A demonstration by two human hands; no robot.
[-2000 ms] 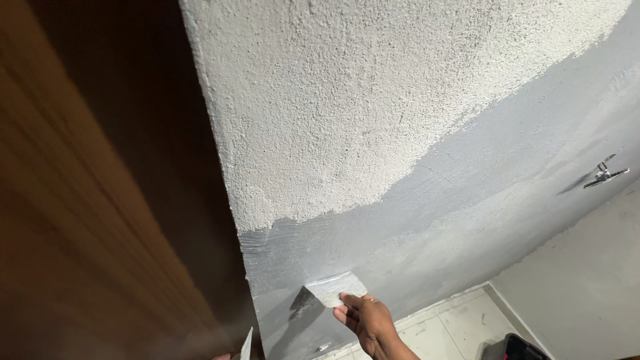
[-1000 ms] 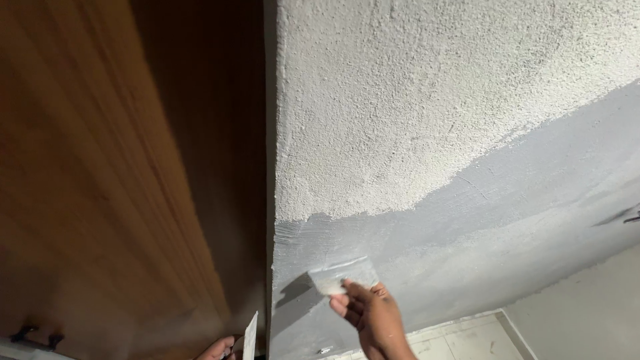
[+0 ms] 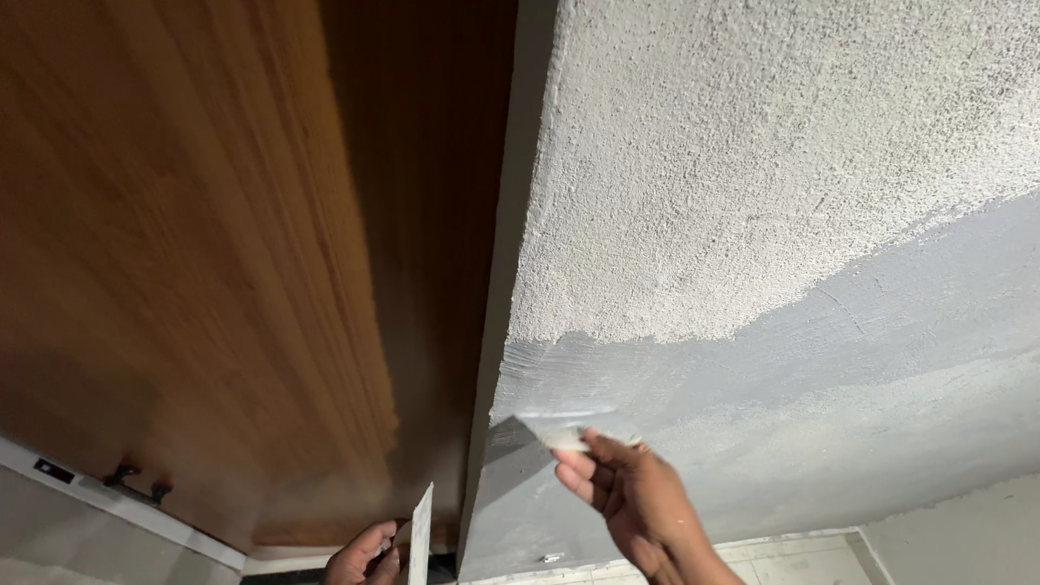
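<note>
My right hand (image 3: 638, 496) pinches a flat putty scraper blade (image 3: 561, 429), whose front edge lies on or very near the smooth grey skim coat (image 3: 617, 374) of the wall, close to its left corner. Above the grey coat the wall is rough white textured plaster (image 3: 691, 179), with an uneven border between the two. Low in the view, left of the corner, my left hand (image 3: 370, 556) holds a second thin flat plate (image 3: 420, 536), seen nearly edge-on and smeared whitish. The fingers of my left hand are partly cut off by the lower frame edge.
A brown wooden door (image 3: 211, 268) with a dark handle (image 3: 138, 483) fills the left side. The wall's narrow corner face (image 3: 500, 268) stands beside it. White floor tiles (image 3: 772, 561) and a pale adjoining wall (image 3: 967, 528) show at lower right, with a small metal fitting (image 3: 552, 558) low on the grey wall.
The view has shifted left, bringing more of the door and its handle in. My left hand and its plate have come further into view. My right hand still holds the scraper near the corner.
</note>
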